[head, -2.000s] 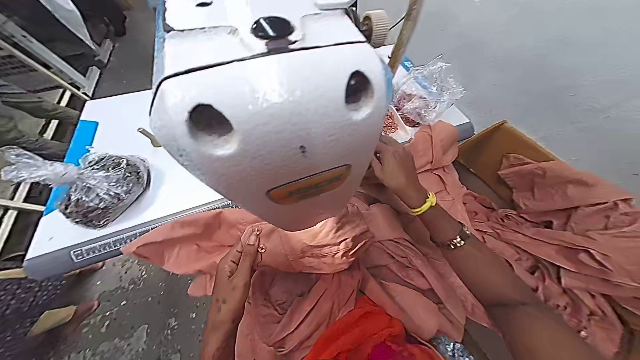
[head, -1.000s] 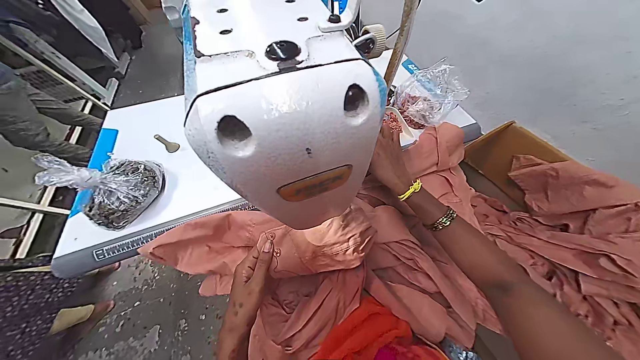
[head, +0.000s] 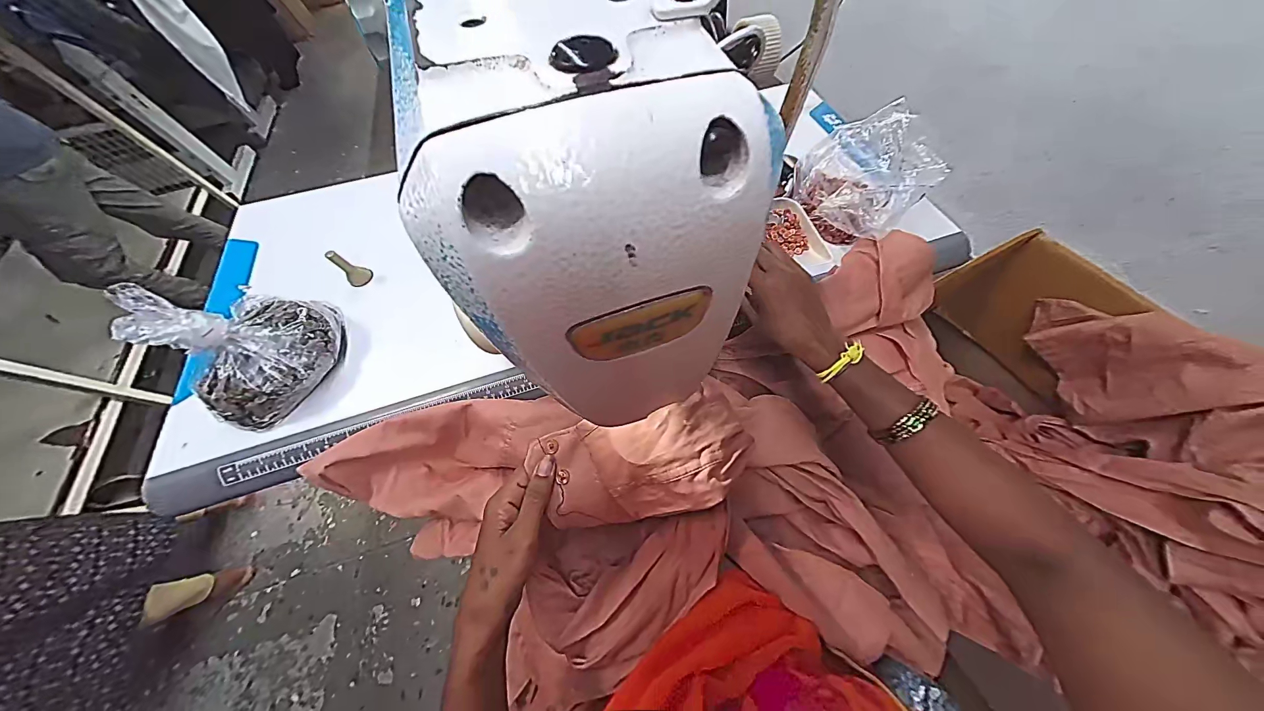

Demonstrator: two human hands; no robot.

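Observation:
The white head of a sewing machine (head: 592, 227) fills the middle and hides its needle area. Below it lies a salmon-pink cloth garment (head: 632, 474), bunched, with small buttons and a loose thread near its edge. My left hand (head: 518, 499) pinches this garment between thumb and fingers beside the buttons. My right hand (head: 785, 301) is at the right side of the machine head, near a white tray (head: 818, 249) of small reddish buttons; its fingertips are partly hidden behind the head. A clear plastic bag (head: 869, 173) with reddish contents stands just behind the tray.
A tied plastic bag of dark small pieces (head: 272, 365) and a small spoon-shaped object (head: 349, 269) lie on the white table (head: 395, 336) at left. A cardboard box (head: 1037, 276) with more pink cloth is at right. Other people's legs show at left.
My left hand keeps its pinch on the cloth near the buttons. My right hand stays beside the machine head, by the tray. At far left, a person's legs have come further into view.

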